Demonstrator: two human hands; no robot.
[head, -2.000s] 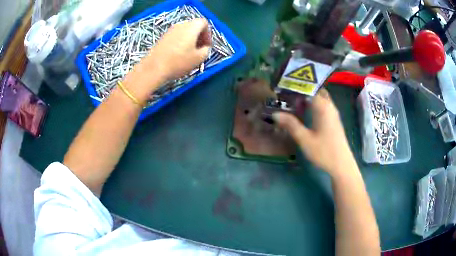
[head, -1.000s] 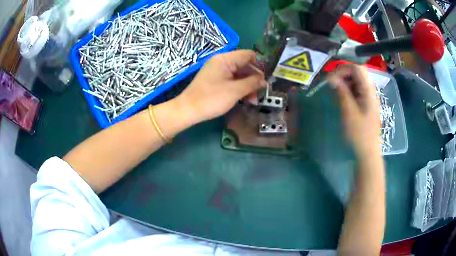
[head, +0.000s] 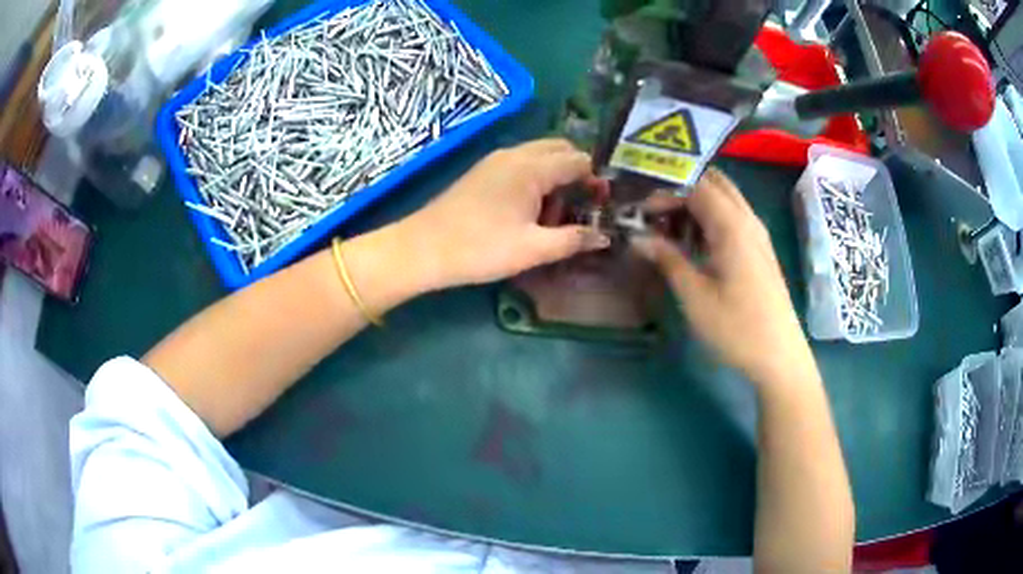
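Observation:
My left hand (head: 522, 213) and my right hand (head: 707, 264) meet under the head of the press, at the small metal block (head: 630, 220). The block shows only in part between my fingertips and is blurred. My fingers are bent at the block, but whether a pin is pinched in either hand cannot be told. The press base plate (head: 572, 303) shows below my hands, with a green edge and a corner hole. The warning label plate (head: 664, 138) hangs just above my fingers.
A blue tray (head: 376, 193) heaped with metal pins is at left. A clear plastic box (head: 825, 292) with pins is at right, in front of a red bin (head: 785, 67). The press lever's red knob (head: 957, 82) is at upper right. A jar (head: 79, 95) and phone (head: 43, 238) are far left.
My right hand has moved left and down from the clear box, where it held a pin, to the block. My left hand stays at the block, its fingers slightly shifted.

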